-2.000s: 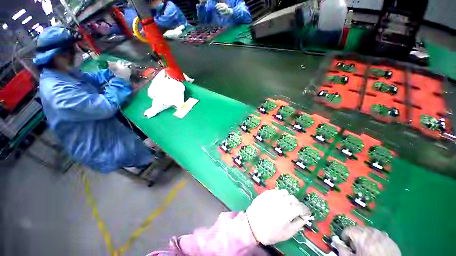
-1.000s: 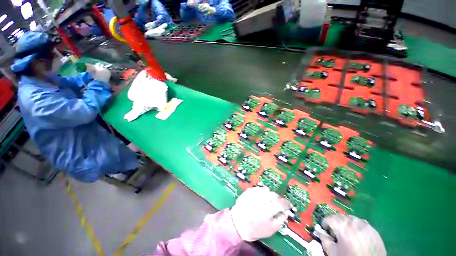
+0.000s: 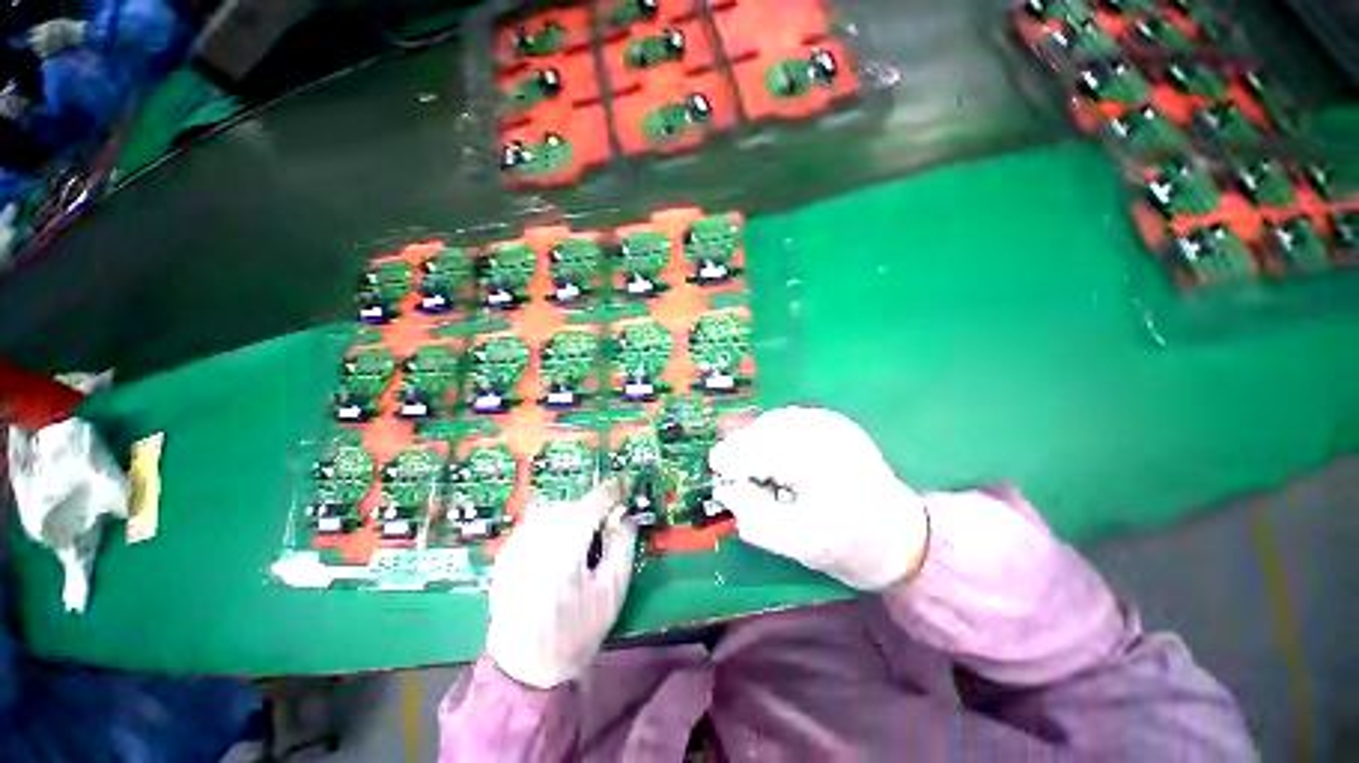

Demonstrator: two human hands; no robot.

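A clear tray with red-orange pockets (image 3: 529,321) holds rows of green circuit boards on the green bench. My left hand (image 3: 559,584), in a white glove, is at the tray's near edge. Its fingertips are at a board (image 3: 634,465) in the near row; whether they grip it is unclear. My right hand (image 3: 823,499), also gloved, is at the tray's near right corner. Its fingertips pinch the edge of a circuit board (image 3: 687,426) that overlaps the near row. Small dark shapes show at both gloves, too blurred to name.
Across the dark belt (image 3: 373,157) lies a tray with large red-orange pockets (image 3: 730,112) and fewer boards. Another filled tray (image 3: 1177,105) is at the upper right. A crumpled white cloth (image 3: 67,485), a yellowish slip (image 3: 145,488) and a red post (image 3: 33,395) are at left. Blue clothing shows at the left edges.
The view has turned right and down, so the near tray now lies squarely in front and another tray shows at upper right. Both hands remain at the tray's near right part.
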